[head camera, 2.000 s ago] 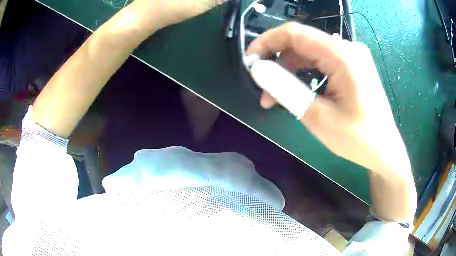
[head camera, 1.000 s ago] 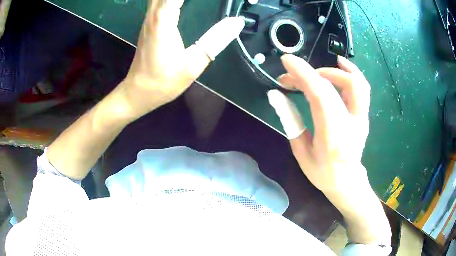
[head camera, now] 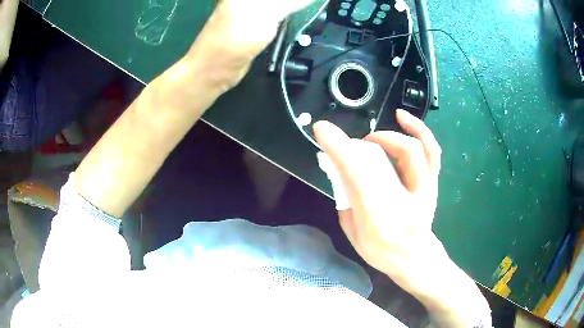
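Note:
The black housing (head camera: 330,106) lies open side up on the bench, with a silver center ring (head camera: 352,84) around a dark hole. A thin pale sealing ring (head camera: 283,86) with white eyelets follows the left rim; its right part runs inside the housing, away from the right wall. My right hand (head camera: 384,173) is at the near rim, index fingertip on the rim by an eyelet, thumb in a white finger cot outside the wall. My left hand (head camera: 253,29) is over the housing's upper left side; its fingers are cut off by the top edge.
A thin black wire (head camera: 477,70) trails right from the housing over the green bench top (head camera: 512,211). Dark rods (head camera: 428,51) flank the housing. Yellow tape remnants (head camera: 506,275) are near the front edge. Papers or boxes (head camera: 567,288) stand at the lower right.
The housing shows lower and further left in view. My left hand has moved up from the left rim to the top edge. My right hand has moved left along the near rim.

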